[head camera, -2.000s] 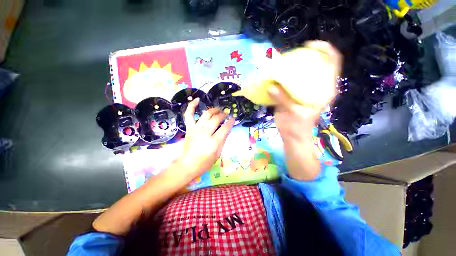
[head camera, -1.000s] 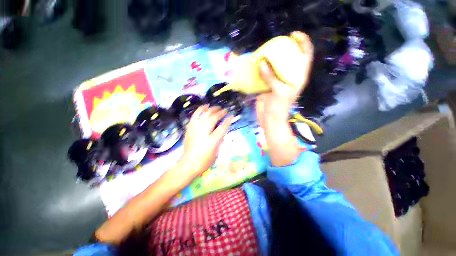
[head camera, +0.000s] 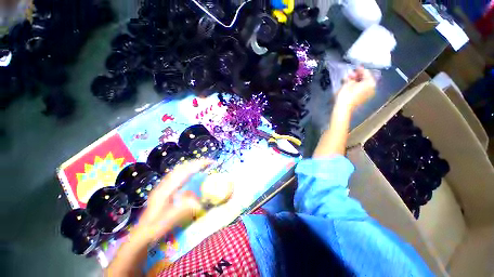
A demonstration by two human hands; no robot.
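Several glossy black plastic parts with small pale and coloured dots lie in a slanted row across the printed mat. My left hand is blurred over the row's lower right side, its fingers curved around a pale yellow glue bottle, which shows as a round blur near the mat's front. My right hand is stretched out to the right, off the mat, with its fingers bent together at a crinkled clear bag. Whether they grip the bag is unclear.
A purple glittering pile and yellow-and-black pliers lie at the mat's right. Black parts are heaped behind. White bags lie near the right table edge. An open cardboard box with black parts stands beside the table.
My right hand has let go of the yellow bottle and moved right to the clear bag. The bottle is now lower, at my left hand. The view has turned toward the right.
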